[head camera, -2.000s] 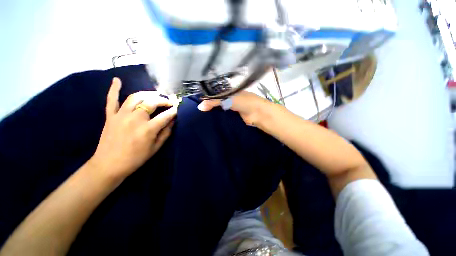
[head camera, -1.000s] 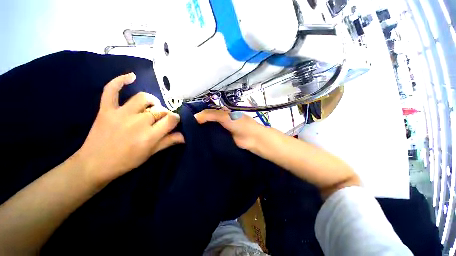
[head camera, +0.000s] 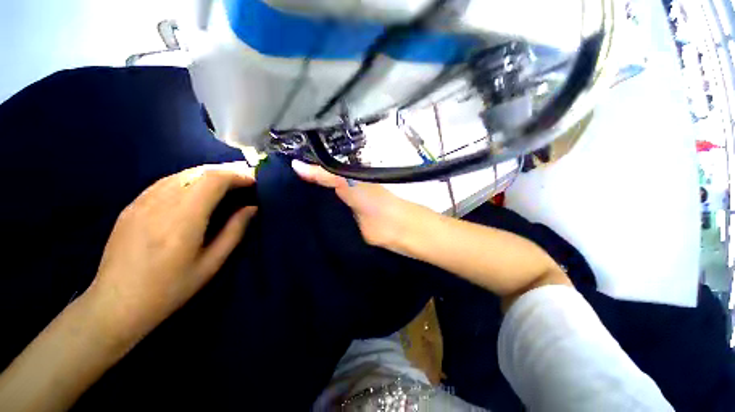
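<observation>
The dark garment body (head camera: 298, 265) covers the table at the left and hangs over the lap. My left hand (head camera: 165, 233) lies on the cloth left of the needle area, its fingertips and thumb at a raised fold of the cloth. My right hand (head camera: 363, 201) reaches in from the right, its fingertips on the same fold beside the presser foot area. The white sewing machine head (head camera: 322, 72) with a blue stripe stands over the fold. The needle itself cannot be made out. Whether my right fingers pinch the cloth is unclear.
Thread snips (head camera: 419, 145) lie on the white table behind the machine's black cable. A dark heap of cloth (head camera: 645, 338) is at the right, below the white table part (head camera: 620, 209). A cardboard piece (head camera: 423, 342) shows below. A wire thread stand part is at the upper left.
The camera view has shifted and tilted, so the machine head looks blurred and turned. My left hand's fingers, raised before, now lie lower and closer together on the cloth. My right hand stays near the fold.
</observation>
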